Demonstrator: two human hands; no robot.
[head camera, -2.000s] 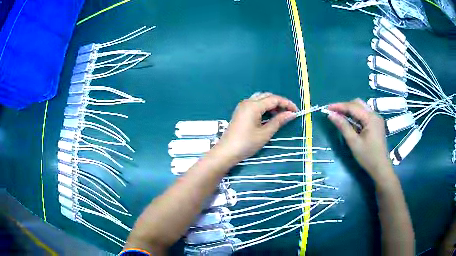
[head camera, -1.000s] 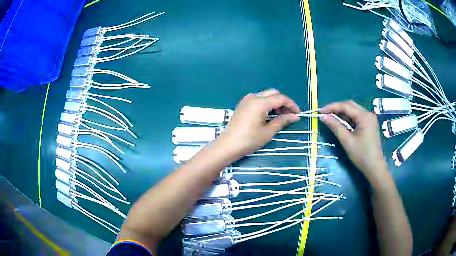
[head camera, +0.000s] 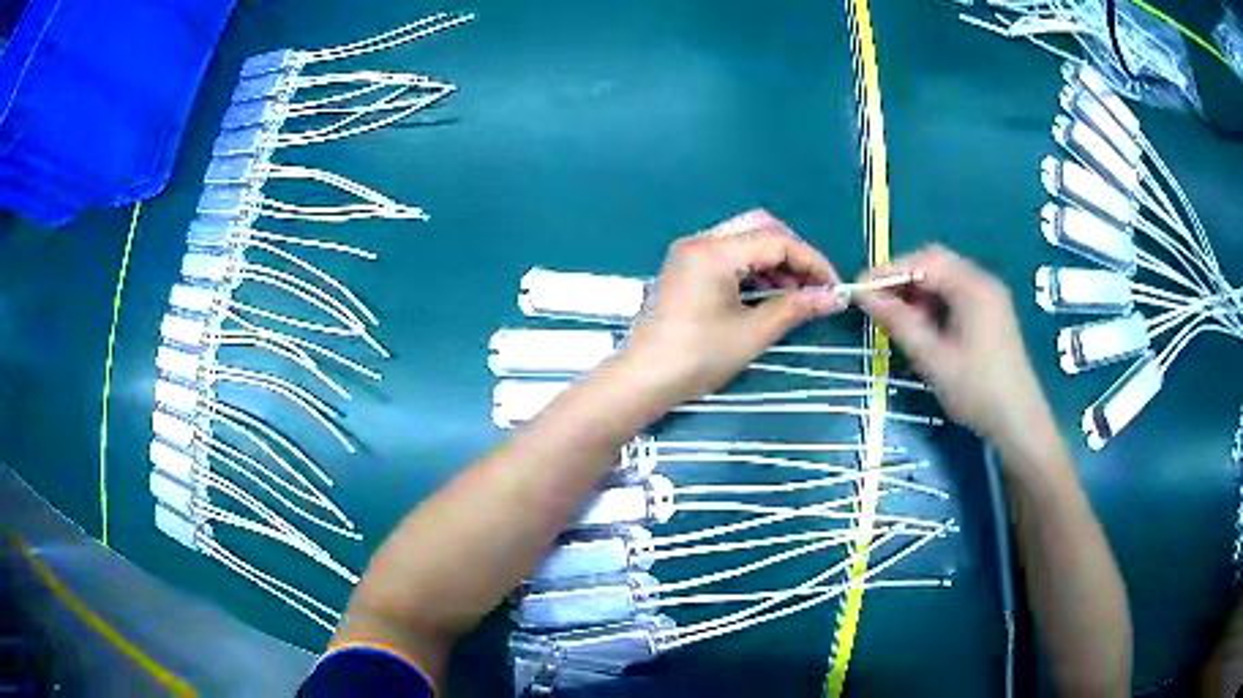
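My left hand (head camera: 743, 293) pinches a white lead wire between thumb and fingers, above a row of flat silver-white components (head camera: 552, 352) in the middle. A short, thicker white sleeve (head camera: 883, 282) shows at the wire's end, between my two hands. My right hand (head camera: 947, 327) is at the sleeve's right end, slightly blurred, with its fingertips on or by it; its grip is not clear. The white leads (head camera: 804, 406) of the row lie to the right, across the yellow line tape (head camera: 879, 205). My left forearm hides part of the row.
Another row of wired components (head camera: 205, 314) stands at the left, its leads to the right. A blue plastic tote (head camera: 102, 102) is at the upper left. More components (head camera: 1088, 235) fan out at the right, below a clear plastic bag (head camera: 1159, 62). A dark strip (head camera: 1005, 545) lies beside my right forearm.
The view has shifted, so the left row and middle row sit higher and further right. The thicker sleeve now shows between my hands, where a thin white length showed before.
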